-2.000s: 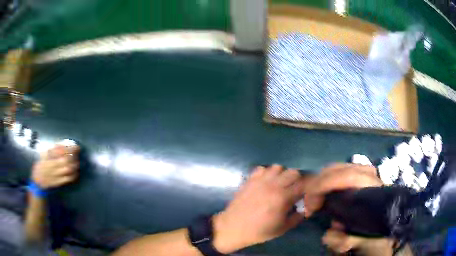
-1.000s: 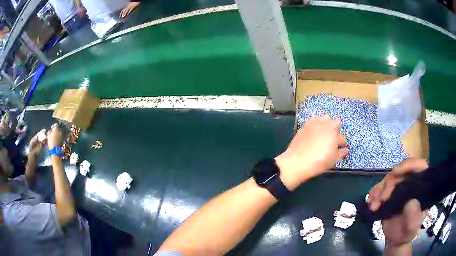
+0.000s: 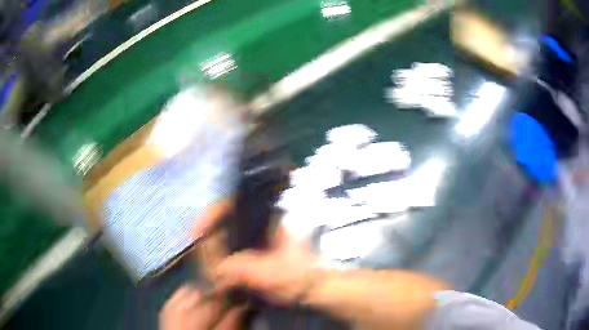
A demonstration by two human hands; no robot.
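Note:
The view is strongly blurred. My right hand (image 3: 258, 267) comes in from the lower right and is around the dark screwdriver (image 3: 261, 187), whose body stands up beside the screw carton. My left hand (image 3: 194, 310) is at the bottom edge, partly cut off, close to my right hand; whether it holds anything is not clear. The screw carton (image 3: 126, 155) lies tilted in view at left centre, with silver-blue screws (image 3: 152, 216) and a clear plastic bag (image 3: 184, 122) at its upper end. White housings (image 3: 349, 187) lie in a loose cluster right of the screwdriver.
More white parts (image 3: 423, 87) lie farther back on the dark worktop. A brown box-like shape (image 3: 484, 42) is at the upper right. A person's blue item (image 3: 533, 148) shows at right. The green conveyor (image 3: 271, 48) and its white rail (image 3: 349, 55) run diagonally behind.
The view has swung to the right, so the carton now appears at left and the white cluster in the centre. My left hand has left the screws and is near my right hand.

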